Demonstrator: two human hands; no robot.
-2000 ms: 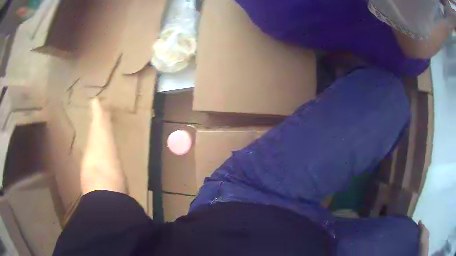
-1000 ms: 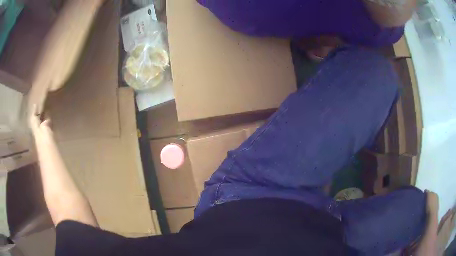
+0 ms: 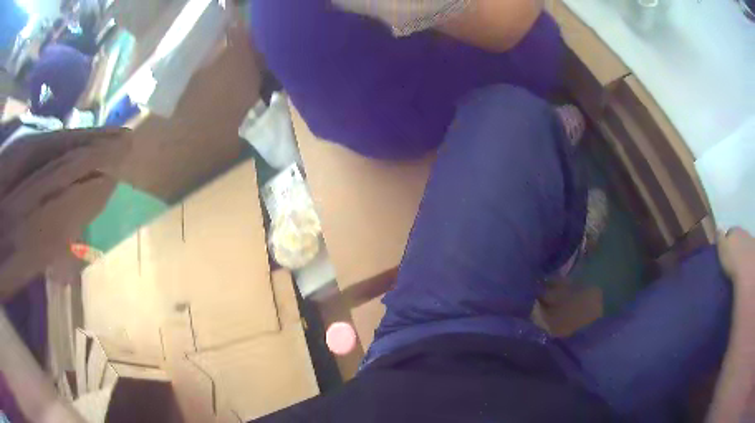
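Note:
Flat die-cut cardboard sheets [image 3: 223,297] with slits lie at the left. A blurred brown cardboard piece [image 3: 50,198] is raised at the far left, with its outer part cut off. My left forearm shows blurred in the lower left corner, and its hand is outside the picture. My right hand [image 3: 738,285] is blurred and cut off by the right edge, beside my knee; its fingers and anything in them cannot be made out.
A pink round lid [image 3: 341,338] and a clear bag with pale contents [image 3: 295,240] lie between cartons. A large carton [image 3: 364,215] stands by a person in purple [image 3: 356,91]. Cartons [image 3: 637,157] line the white table's edge [image 3: 662,83] at the right.
The view has swung left, showing green floor and a distant person in a dark cap. My left hand has left the picture; the cardboard it was lifting appears further left.

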